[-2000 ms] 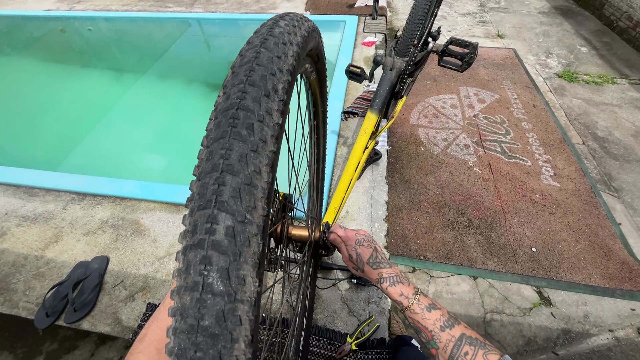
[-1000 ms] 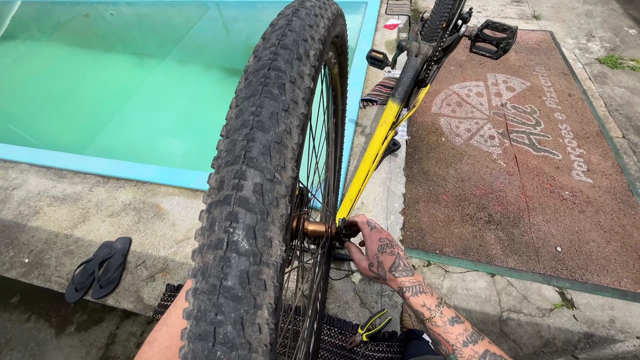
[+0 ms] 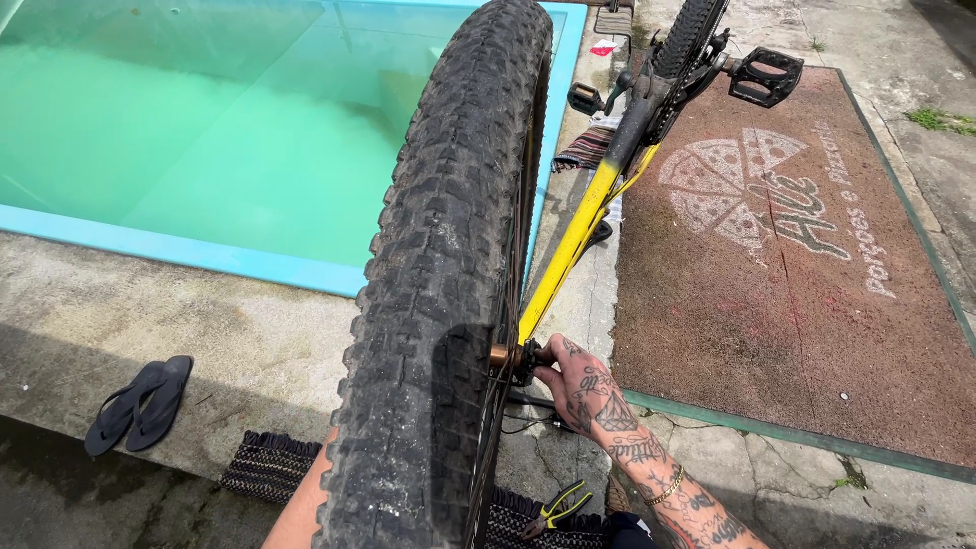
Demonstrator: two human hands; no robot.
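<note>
A bicycle stands upside down, its knobby front tire [image 3: 442,252] upright before me. My right hand [image 3: 576,381] has thumb and fingertips on a small dark part [image 3: 528,360] at the wheel's axle end, beside the copper-coloured hub [image 3: 500,354] and the lower end of the yellow frame tube [image 3: 572,244]. Exactly what the fingertips pinch is too small to tell. Of my left arm only the forearm [image 3: 299,499] shows, left of the tire; the hand is hidden behind the wheel. Pliers with yellow-and-black handles [image 3: 560,507] lie on a woven rug [image 3: 267,467] below.
A pool with a light blue rim [image 3: 191,248] lies at the left. Black flip-flops [image 3: 139,404] rest on the concrete ledge. A large brown mat [image 3: 717,320] lies at the right. The pedals [image 3: 765,76] and rear tire [image 3: 690,34] are farther off; a striped cloth [image 3: 585,147] lies near them.
The view has shifted, with the scene lower in the frame. My right hand stays at the axle end, its fingers now bent in a different pose.
</note>
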